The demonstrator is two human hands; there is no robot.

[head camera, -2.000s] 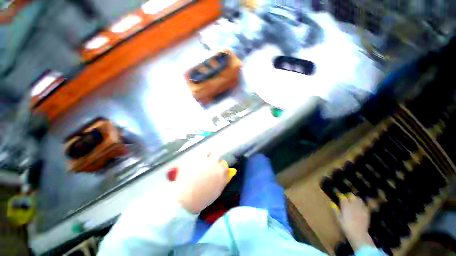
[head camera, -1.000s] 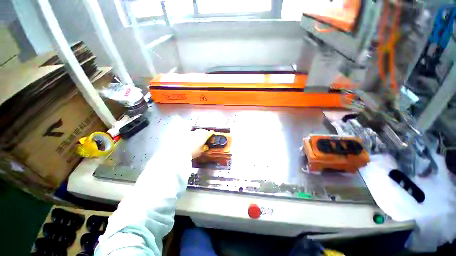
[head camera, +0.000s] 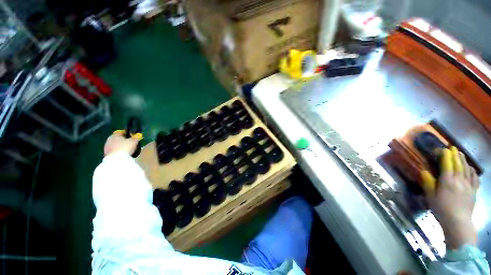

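My left hand [head camera: 121, 144], with yellow fingertips, holds a black housing [head camera: 133, 128] beyond the far-left end of the cardboard tray, above the green floor. My right hand [head camera: 456, 196], also yellow-tipped, is at the orange fixture [head camera: 408, 146] on the metal plate. Its thumb and fingers are around a black housing [head camera: 429, 144] in the fixture's top; the hand covers part of both. Rows of black housings [head camera: 219, 171] lie on the cardboard tray [head camera: 210, 149], which tops a stack.
The machine's pale front rail [head camera: 334, 188], with a green button [head camera: 302, 143], runs beside the stack. A yellow tape roll [head camera: 299, 63] and a black block [head camera: 344, 66] lie at the plate's end. Cartons [head camera: 274, 43] stand behind. An orange axis cover [head camera: 439, 67] and a metal rack [head camera: 67, 107] also show.
The view has turned left. My left hand has moved from the left fixture to beyond the tray and now holds a housing. My right hand has come to the housing in that fixture.
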